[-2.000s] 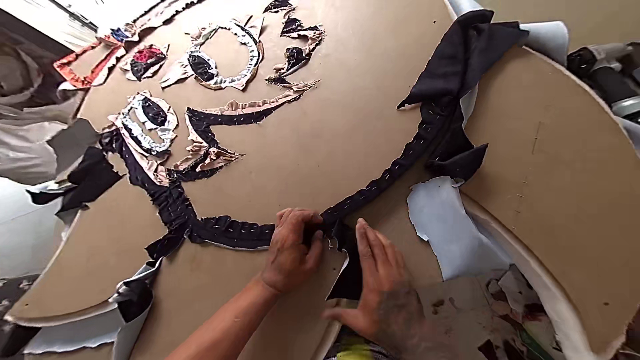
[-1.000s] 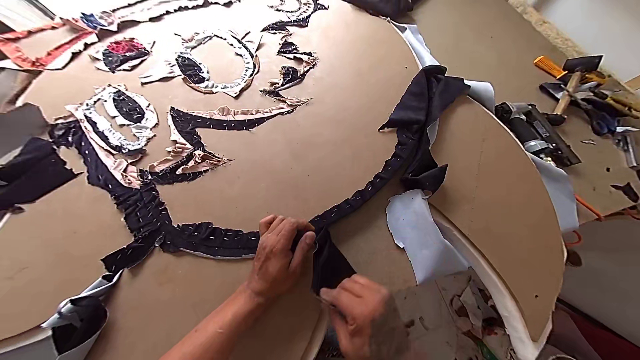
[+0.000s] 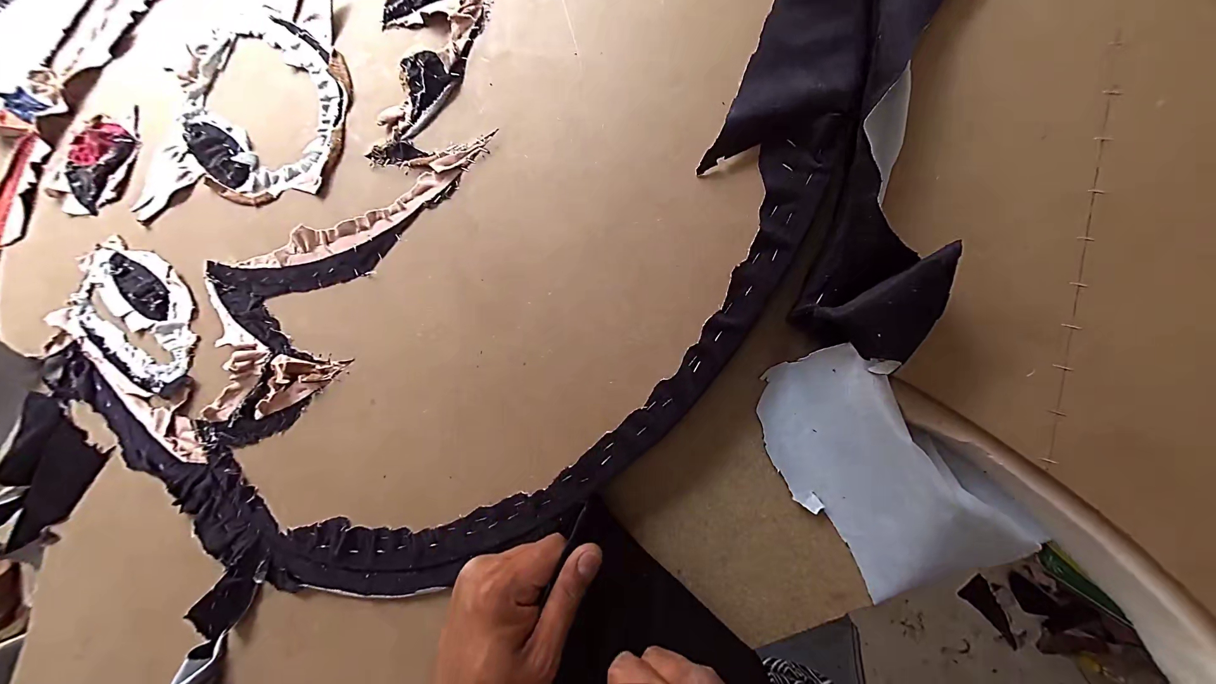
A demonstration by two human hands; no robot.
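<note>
A long curved strip of black fabric (image 3: 703, 361), fixed by rows of staples, runs along the edge of a large tan board (image 3: 456, 380). At the bottom middle, my left hand (image 3: 513, 608) pinches a fold of loose black fabric (image 3: 636, 598) between thumb and fingers, just below the strip. My right hand (image 3: 660, 668) shows only in part at the bottom edge, its fingers curled against the same loose fabric; what it grips is hidden. Folded black flaps (image 3: 807, 85) hang at the strip's upper right end.
Stapled fabric cutouts, among them a white ring (image 3: 328, 104) and a black and peach curved piece (image 3: 323, 266), cover the board's left side. A pale grey fabric piece (image 3: 855, 456) lies right of the strip. Another board (image 3: 1092, 332) stands at right. Dark scraps (image 3: 1045, 608) lie at lower right.
My right hand, open beside the strip two seconds ago, has moved down and curled. My left hand now pinches the loose fabric with its thumb raised. The view has moved closer.
</note>
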